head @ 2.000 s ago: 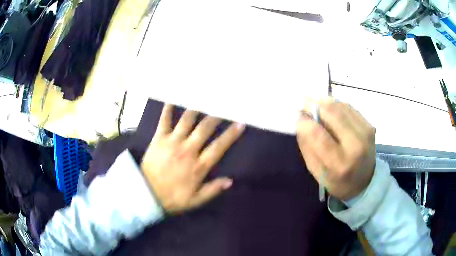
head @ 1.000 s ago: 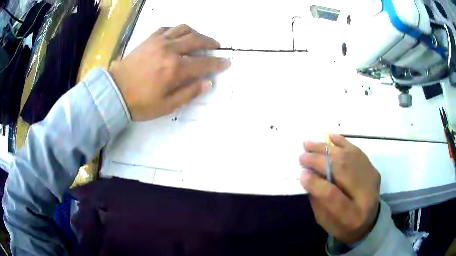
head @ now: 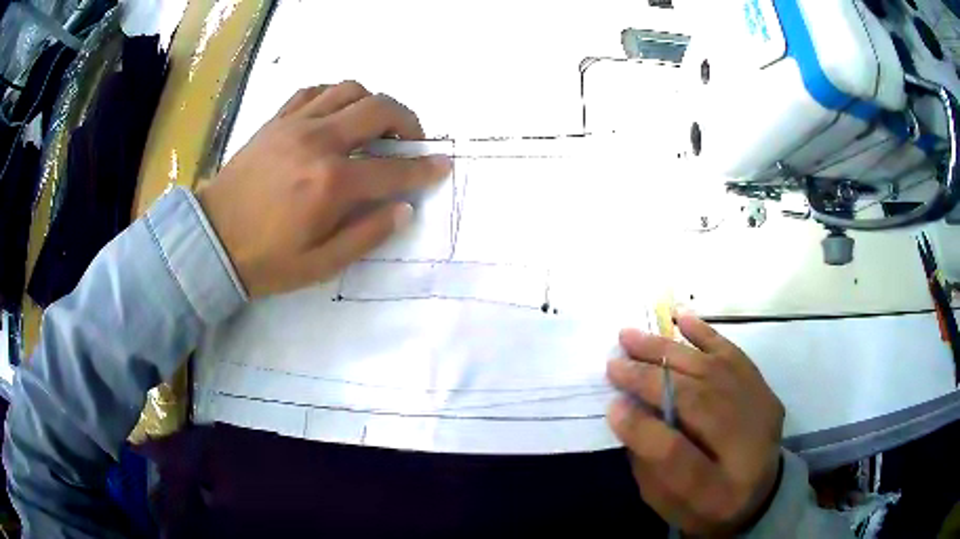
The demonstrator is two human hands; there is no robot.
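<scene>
The white paper pattern (head: 495,347) lies on the white machine table. It shows ruled lines, a narrow drawn rectangle and small dark holes. My left hand (head: 326,190) rests on its upper left part, palm down, fingers slightly spread. My right hand (head: 700,416) is at the lower right edge of the paper and holds a thin silvery marking pencil (head: 668,390) with a yellow part near its tip. Dark plum cloth (head: 421,490) shows below the paper's near edge and hangs toward me. What lies under the paper is hidden.
The white sewing machine (head: 832,95) with a blue stripe stands at upper right. Slim dark snips or tweezers with a reddish part (head: 940,300) lie at the right edge. A glossy yellowish board (head: 195,95) and dark pieces (head: 100,179) are at left. A blue basket (head: 128,479) shows below.
My left hand has moved from the dark cloth up onto the paper. The ruled lines of the paper are now visible. My right hand has moved lower in view, still with the pencil.
</scene>
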